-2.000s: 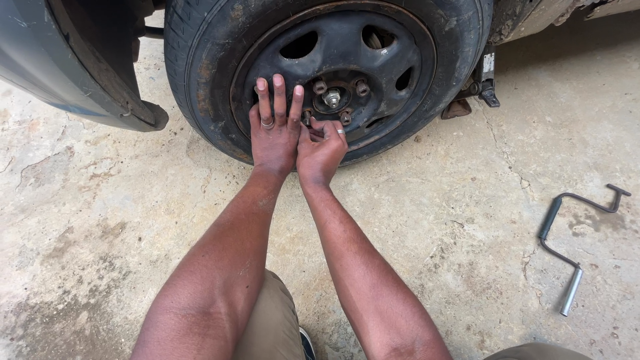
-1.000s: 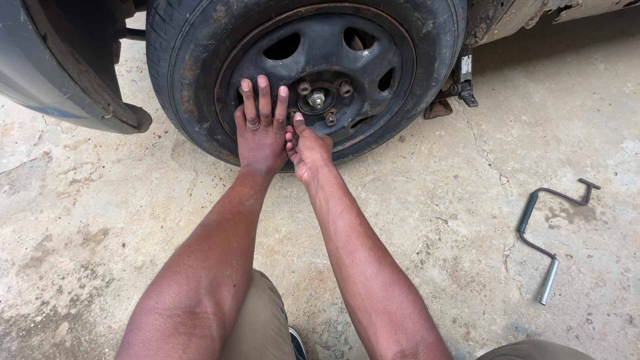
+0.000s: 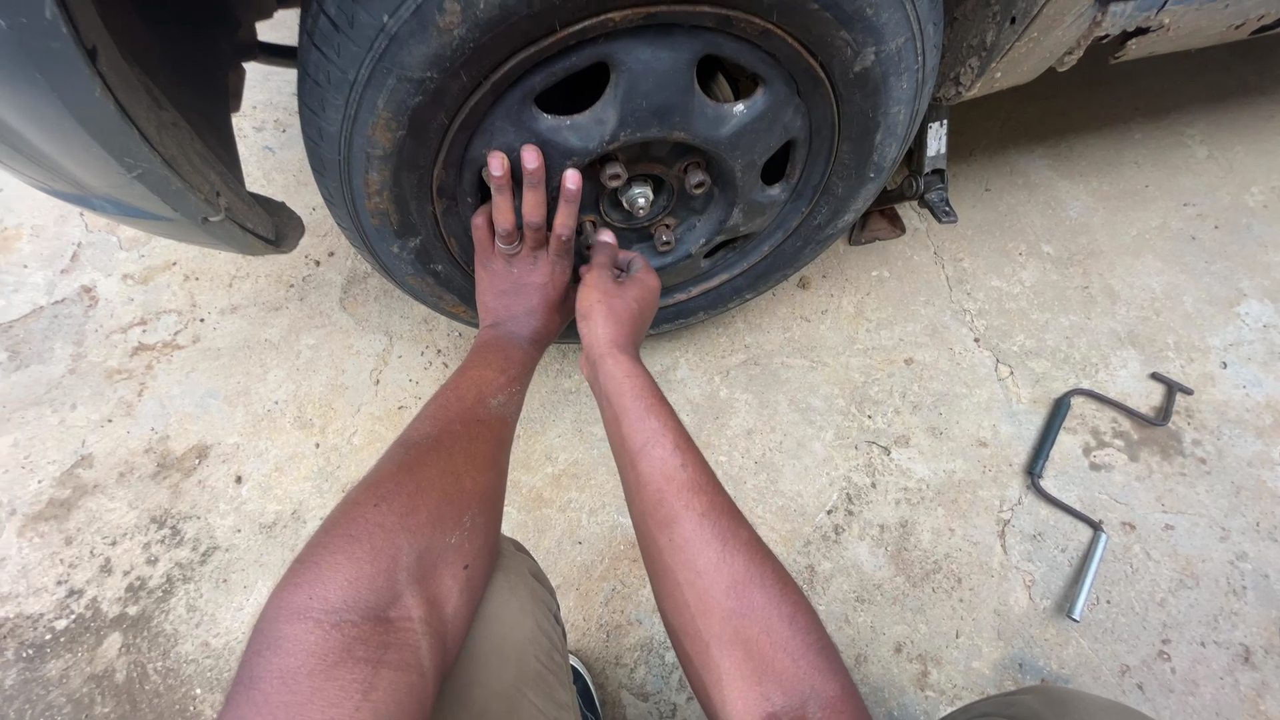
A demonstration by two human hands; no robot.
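Observation:
A black steel car wheel (image 3: 640,100) with a worn tyre (image 3: 385,170) stands upright on the car. My left hand (image 3: 528,250) lies flat against the lower left of the wheel, fingers spread, a ring on one finger. Close beside it, my right hand (image 3: 617,295) has its thumb and bent fingers at the lower left stud position, on what appears to be a lug nut (image 3: 588,230), mostly hidden. Three other lug nuts show around the hub: upper left (image 3: 613,173), upper right (image 3: 697,178) and lower right (image 3: 664,237). The axle nut (image 3: 637,198) sits at the centre.
A crank-shaped wheel brace (image 3: 1048,437) lies on the concrete floor (image 3: 820,440) at the right. Part of a jack (image 3: 935,165) shows behind the tyre under the rusty sill (image 3: 1030,45). The bumper (image 3: 130,120) hangs at the upper left. My knees are below my arms.
My right thumb and fingers have shifted at the lower left lug nut position. My left hand remains spread against the wheel.

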